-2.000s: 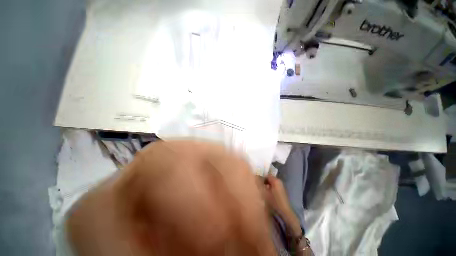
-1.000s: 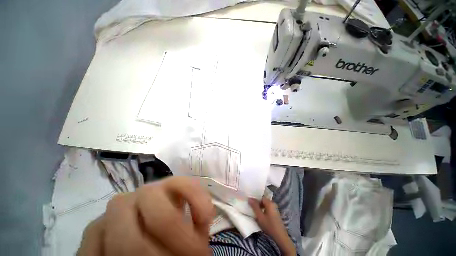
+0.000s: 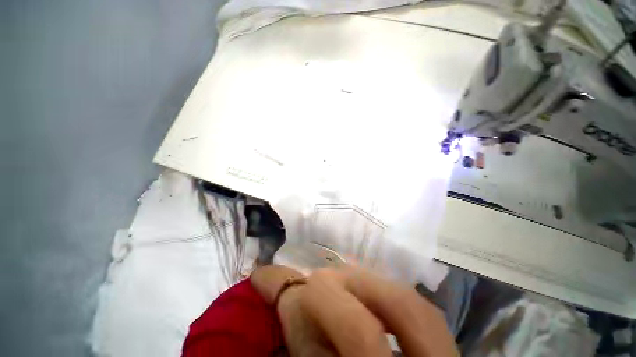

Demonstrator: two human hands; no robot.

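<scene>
A white garment panel (image 3: 349,226) with dark double stitch lines in a pointed outline lies on the table and hangs over its front edge; glare washes out much of it. Its right edge is beside the lit needle area (image 3: 452,145) of the sewing machine. My left hand (image 3: 356,314), with a ring and a red sleeve, is large and blurred at the bottom centre, in front of the panel's lower end. Its fingers are bent; whether they grip cloth is hidden. My right hand is not in view.
The machine head (image 3: 509,84) stands at the right on the off-white table (image 3: 199,139). White cloth (image 3: 174,258) with stitching hangs at the lower left, and more is heaped (image 3: 537,331) at the lower right. White cloth (image 3: 279,15) lies along the back edge.
The view has shifted, so table and machine appear turned and further right. My left hand appears further right, with the red sleeve now showing. My right hand has gone out of sight.
</scene>
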